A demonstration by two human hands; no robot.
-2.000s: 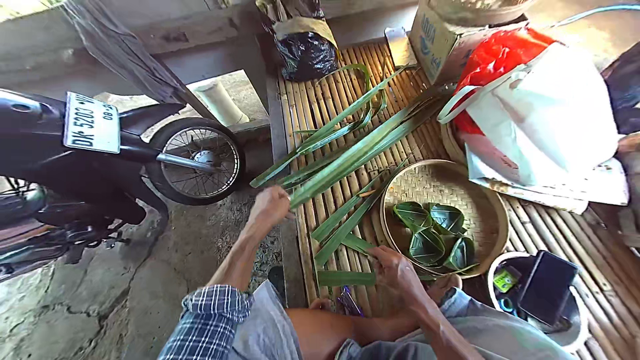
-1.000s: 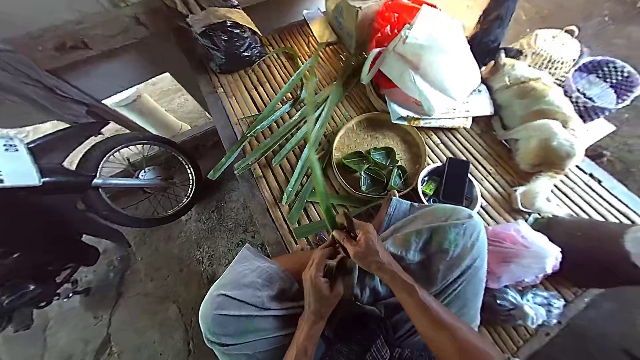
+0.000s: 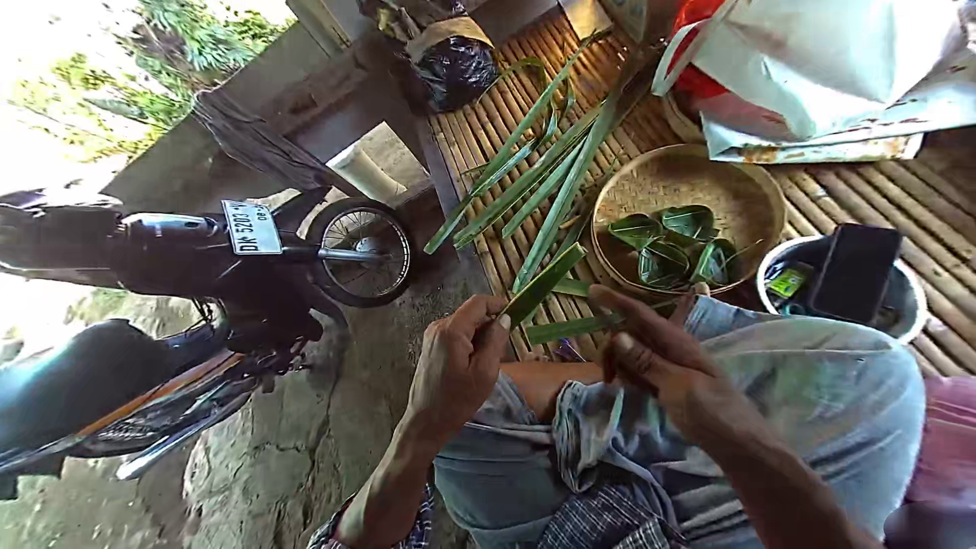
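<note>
My left hand (image 3: 463,354) pinches a green palm leaf strip (image 3: 545,286) between thumb and fingers, its free end pointing up and to the right. My right hand (image 3: 659,354) is to the right of it, above my lap, fingers curled; whether it grips anything cannot be made out. Another green strip (image 3: 568,330) lies between the hands, its right end hidden by my right hand. Beyond them, long palm leaves (image 3: 560,191) are spread on the bamboo slat platform (image 3: 457,137). A round woven bamboo tray (image 3: 648,171) holds several folded leaf cups (image 3: 663,263).
A white tub (image 3: 915,305) with a dark phone (image 3: 855,273) on top stands right of the tray. Behind are a white plastic bag (image 3: 823,53) and a black plastic bag (image 3: 457,69). A motorbike (image 3: 191,252) stands on the concrete floor at left, beyond the platform's edge.
My hands were close together over my lap around a leaf strip one second ago; now they are apart. The view has swung back toward the motorbike.
</note>
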